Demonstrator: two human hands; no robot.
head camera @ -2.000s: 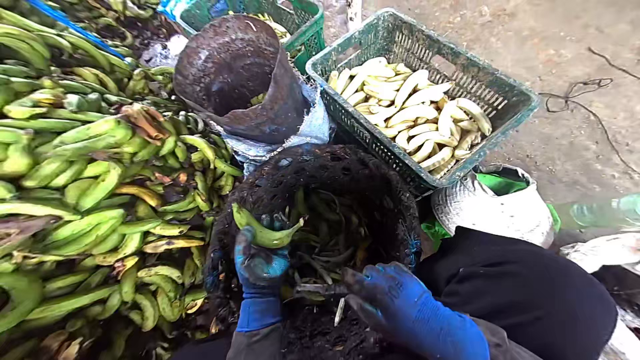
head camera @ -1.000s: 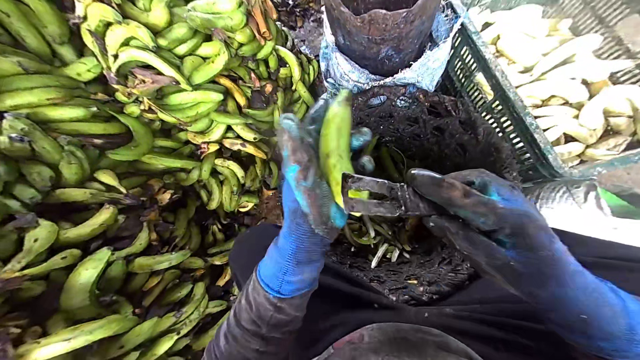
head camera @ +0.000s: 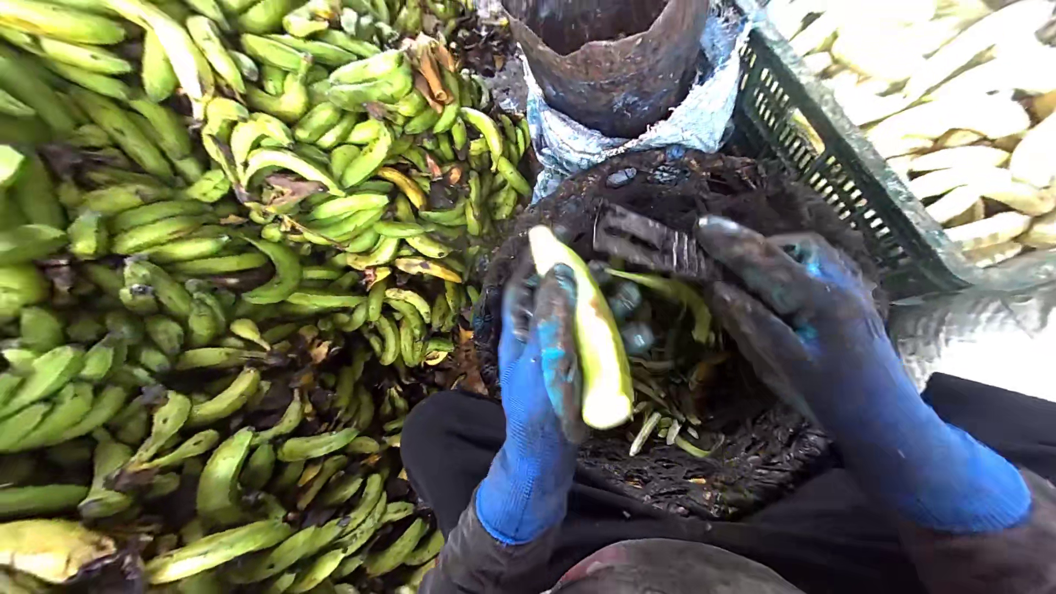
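My left hand (head camera: 544, 355), in a blue glove with dark stains, grips a partly peeled green plantain (head camera: 598, 346), its pale flesh showing at both ends. My right hand (head camera: 784, 305), gloved the same way, holds a dark, blurred peeler-like blade tool (head camera: 648, 239) just right of the plantain's upper end. A strip of green peel (head camera: 672, 293) hangs beside the tool. Both hands are over a dark, dirty basket (head camera: 726, 483) between my legs, with peel scraps (head camera: 652, 433) inside it.
A large pile of green plantains (head camera: 330, 223) covers the left side. Beyond the basket stands a rusty metal cylinder (head camera: 619, 82) wrapped in a blue-white sack (head camera: 553, 148). A green plastic crate (head camera: 891, 198) at the right holds peeled plantains (head camera: 965, 132).
The plantain was green-skinned in the earlier frames and now shows pale flesh. The tool, against the plantain one second ago, is now apart from its surface. The view has shifted since the oldest frame.
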